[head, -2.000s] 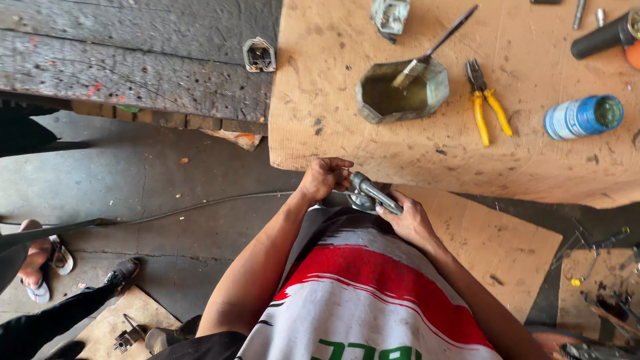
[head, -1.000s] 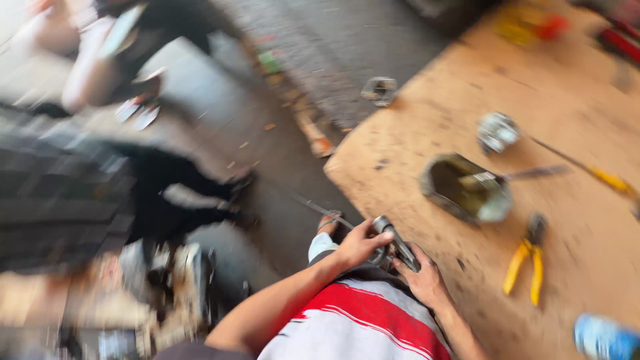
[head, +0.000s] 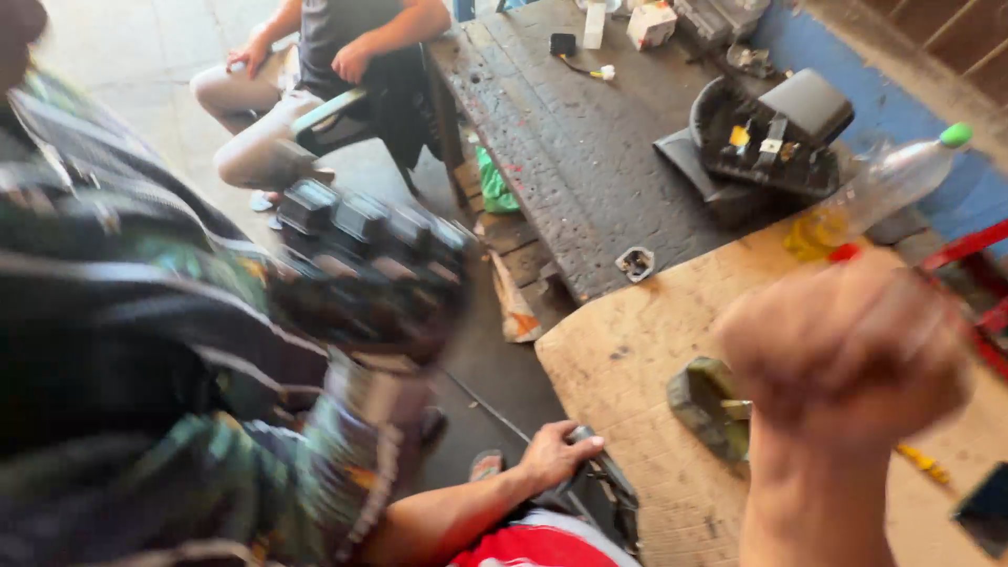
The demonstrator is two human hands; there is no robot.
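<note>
My left hand [head: 557,458] grips a grey metal part [head: 584,435] low in the centre, beside the edge of the cardboard; the hand covers most of the part. A dark object [head: 622,500] shows just below it. My right hand [head: 850,346], badly blurred, is raised above the cardboard at the right with its fingers curled. Whether it holds anything cannot be told. An open, angular metal container [head: 697,405] stands partly behind that hand, with a brush handle [head: 736,409] in it.
A co-worker [head: 157,331] stands close at left with a dark, blocky object [head: 370,260]. Another person [head: 315,87] sits beyond. The dark wooden table [head: 543,150] bears a small metal part [head: 635,264], a black housing [head: 764,150] and electrical parts. A plastic bottle [head: 898,185] lies beside the cardboard [head: 598,354].
My right hand has left the metal part, where both hands were together, and is now raised to the right. The co-worker at left appears much nearer. The view has swung strongly.
</note>
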